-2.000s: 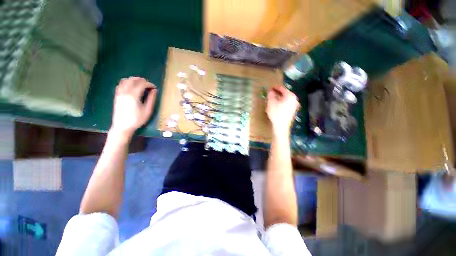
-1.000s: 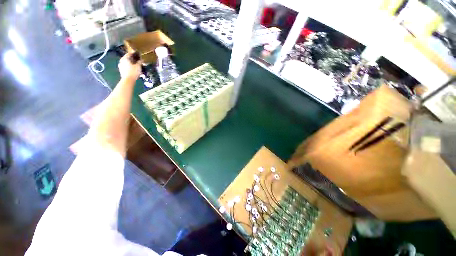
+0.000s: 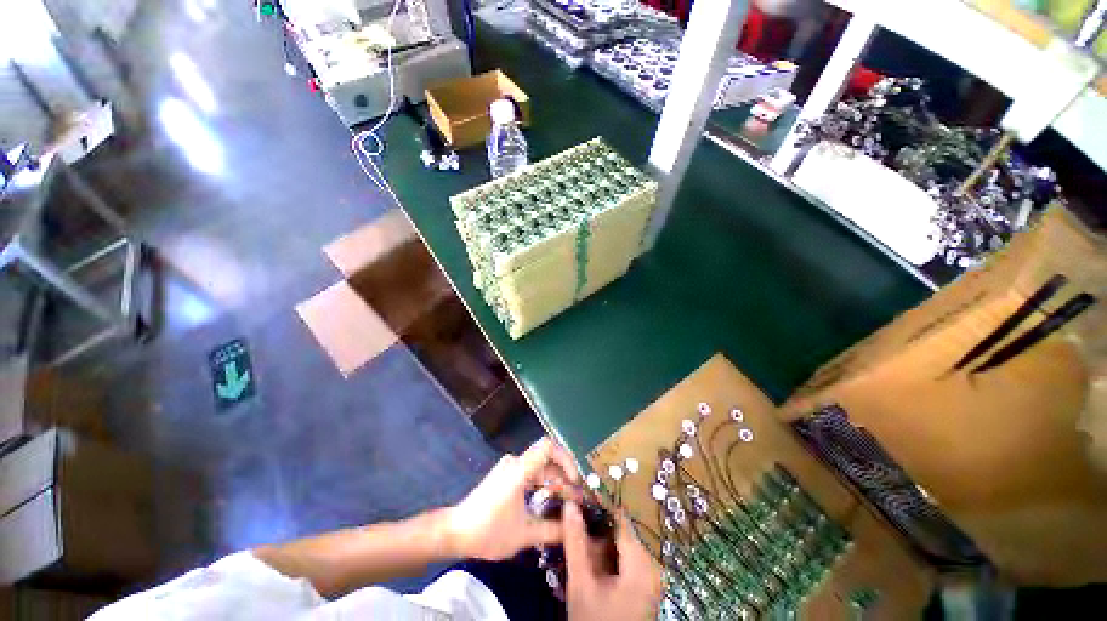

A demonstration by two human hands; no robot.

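Note:
My left hand (image 3: 504, 510) and my right hand (image 3: 613, 575) are together at the bench's front edge. Between them they hold a dark wire bundle (image 3: 592, 516) with small white discs at its end; the fingers hide part of it. To the right, the green PCB panel (image 3: 777, 546) lies on the brown cardboard mat (image 3: 662, 419). Several leaded discs (image 3: 687, 453) spread from the panel's left side on dark wires.
A strapped PCB panel stack (image 3: 558, 261) stands on the green bench. Beyond it are a clear bottle (image 3: 506, 143) and an open carton (image 3: 476, 107). The cardboard fan housing (image 3: 1008, 425) with two dark slim tools (image 3: 1032, 325) is at right. Another disc-and-wire heap (image 3: 929, 152) lies at the back.
My left hand has come back from the bench's far left, near the open carton, to the front edge. My right hand has come in beside it. The view has shifted, so the bench appears further right.

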